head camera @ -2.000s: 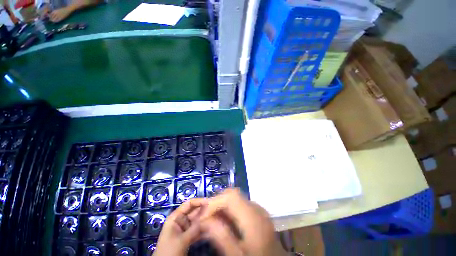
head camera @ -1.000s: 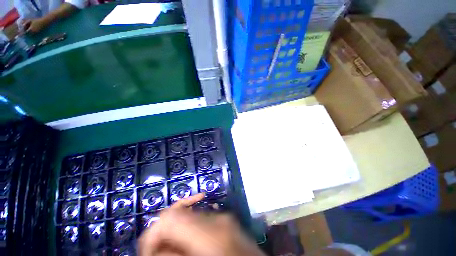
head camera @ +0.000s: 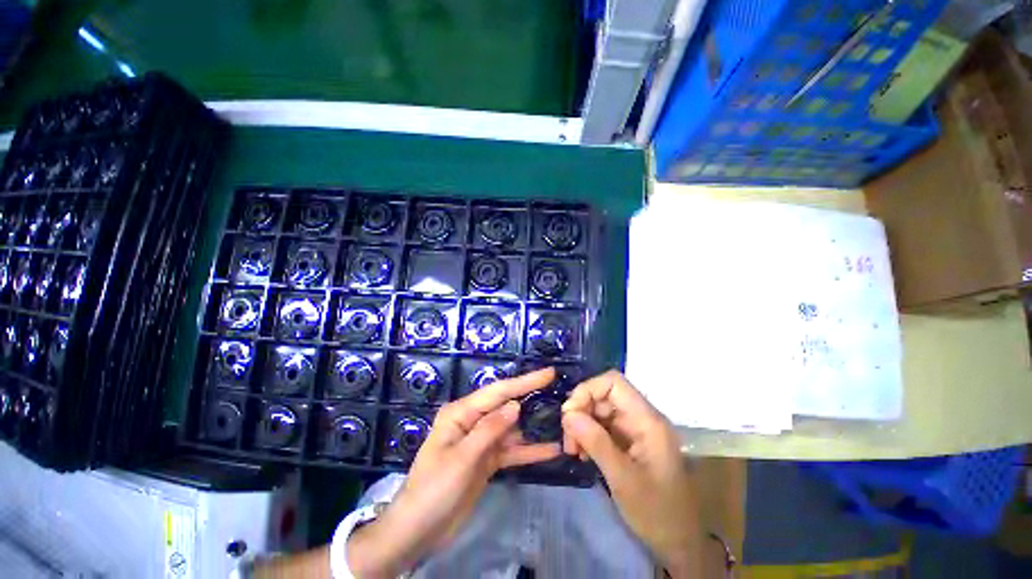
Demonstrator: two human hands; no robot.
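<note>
A flat black blister tray (head camera: 385,296) with a grid of square pockets lies on the green bench. Most pockets hold round black parts (head camera: 426,326); one pocket in the second row is empty. My left hand (head camera: 458,452) holds a round black part (head camera: 541,416) between thumb and fingers over the tray's lower right corner. My right hand (head camera: 634,452) has its thumb and fingertips pinched together at that part's right edge. Whether a thin piece is between the right fingertips cannot be told.
Stacked black trays (head camera: 125,260) stand left. White sheets (head camera: 758,317) lie on the yellow side table (head camera: 781,443) at right, with a blue file basket (head camera: 781,91) and a cardboard box (head camera: 962,204) behind. A white-grey machine (head camera: 226,520) is at lower left.
The view has turned down, so the tray appears higher. My hands, close together and then blurred over the tray's lower right, now show clearly around a round black part.
</note>
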